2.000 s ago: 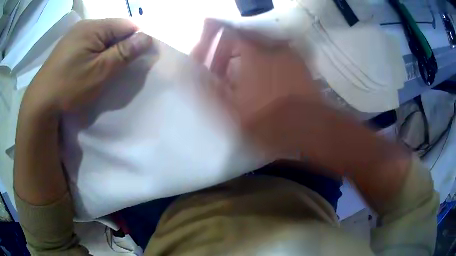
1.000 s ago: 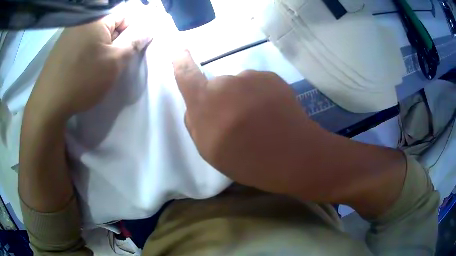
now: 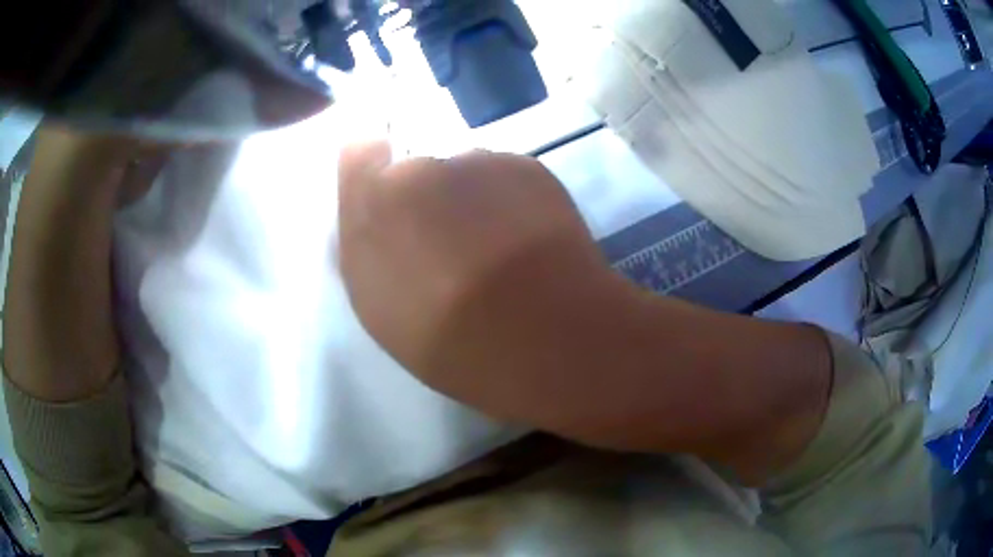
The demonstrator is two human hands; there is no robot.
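A white garment panel (image 3: 261, 359) spreads from the bright area under the machine head down to the lap. The machine's dark cylindrical attachment (image 3: 495, 82) hangs above my right fingers, and small metal parts (image 3: 354, 33) near the needle area are lost in glare. My right hand (image 3: 457, 239) lies over the panel's right edge with fingertips in the glare; whether it pinches the cloth cannot be told. My left hand (image 3: 147, 152) is mostly hidden behind the dark, blurred machine head (image 3: 142, 65); only the wrist side shows, beside the panel.
A stack of cream curved cut pieces (image 3: 751, 141) lies to the right, with a dark strip (image 3: 724, 33) on it. Green and black scissors (image 3: 898, 82) lie farther right. A ruler scale (image 3: 686, 256) runs along the table's front edge. Crumpled beige cloth (image 3: 904, 267) is at far right.
The view has shifted, and the machine head covers more of the upper left. My left hand has gone behind it. My right hand, blurred two seconds ago, rests near the needle area.
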